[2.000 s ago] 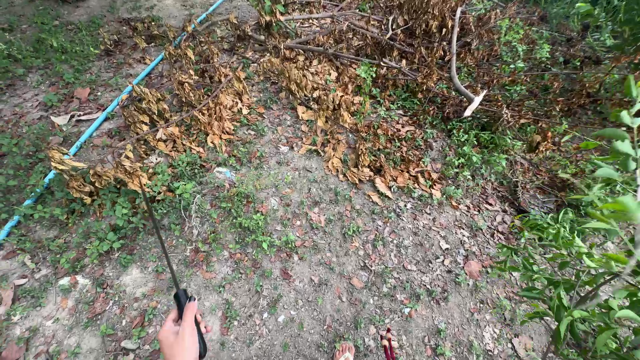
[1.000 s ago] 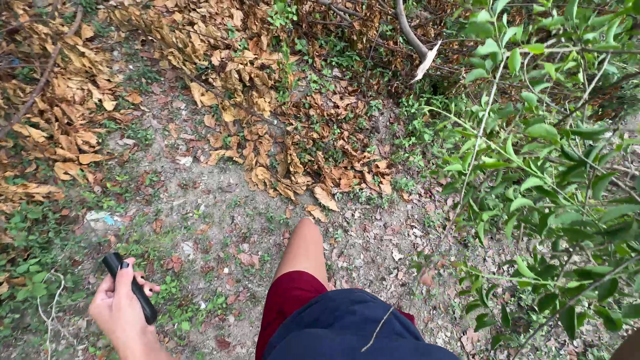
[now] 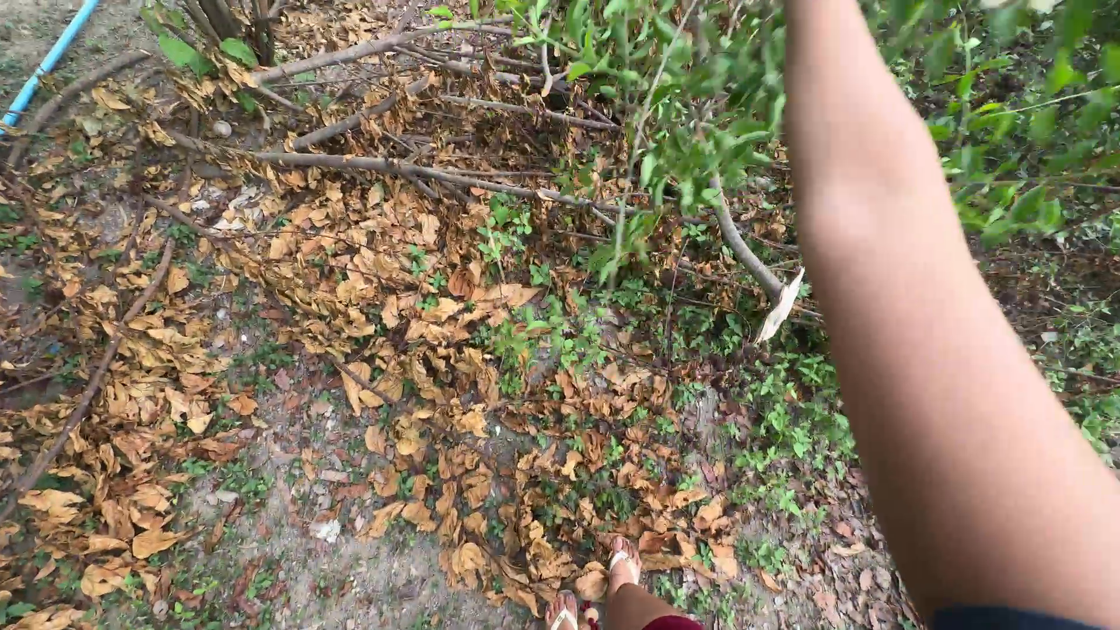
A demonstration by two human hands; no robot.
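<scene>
A bare forearm and elbow, with a dark sleeve edge at the bottom right, reach up past the top of the head view; it looks like my right arm, and its hand is out of frame. My left hand is out of view too, and so is the black-handled tool seen earlier. Leafy green branches (image 3: pixel 691 131) hang beside the raised arm. Left of the elbow lies a cut branch (image 3: pixel 744 241) with a pale, split end (image 3: pixel 780 308).
Dry brown leaves (image 3: pixel 350 271) and long bare branches (image 3: pixel 367 164) cover the ground. A blue pipe (image 3: pixel 52 66) runs at the upper left. My feet in flip-flops (image 3: pixel 623 564) stand among dry leaves at the bottom. Low green weeds (image 3: pixel 787 429) grow at the right.
My left hand with the black-handled tool has gone out of view. An arm has come up at the right. The view has shifted over the branch pile.
</scene>
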